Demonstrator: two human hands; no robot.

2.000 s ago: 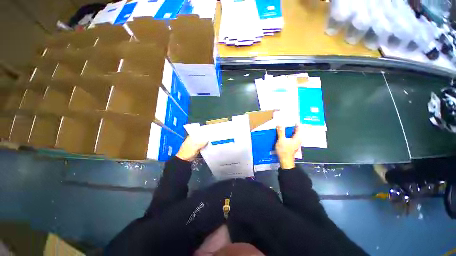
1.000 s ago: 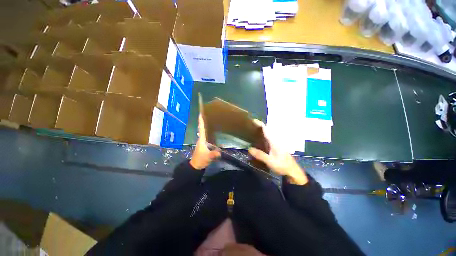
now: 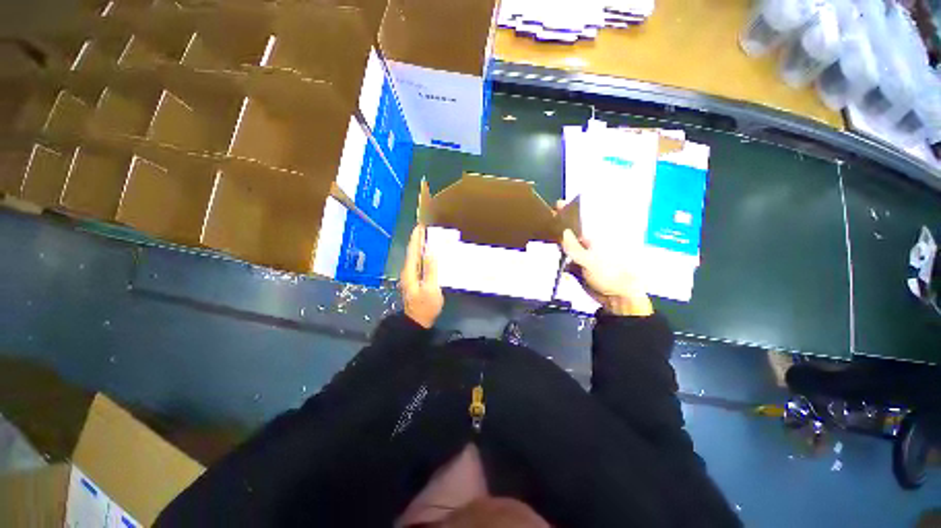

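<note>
The carton being erected (image 3: 493,260) is between my two hands, over the front edge of the dark green bench. Its brown flap stands up at the back, small brown side flaps stick up, and a white panel shows in front. My left hand (image 3: 421,284) holds its left side. My right hand (image 3: 601,270) holds its right side near the side flap. The fanned pile of flat cartons (image 3: 676,206), white with a bright blue panel, lies just right of the carton, partly behind my right hand.
Erected open cartons (image 3: 273,165) stand in rows at left. Spare flat cartons (image 3: 557,19) and translucent containers (image 3: 815,52) are on the yellow-brown shelf (image 3: 686,62). A large brown shipping carton (image 3: 134,454) is lower left. A dark, shiny object (image 3: 846,415) is at lower right.
The carton has turned from its printed white and blue sides to a brown flap standing at the back, with a white panel now in front. Both hands still hold it. The view has shifted.
</note>
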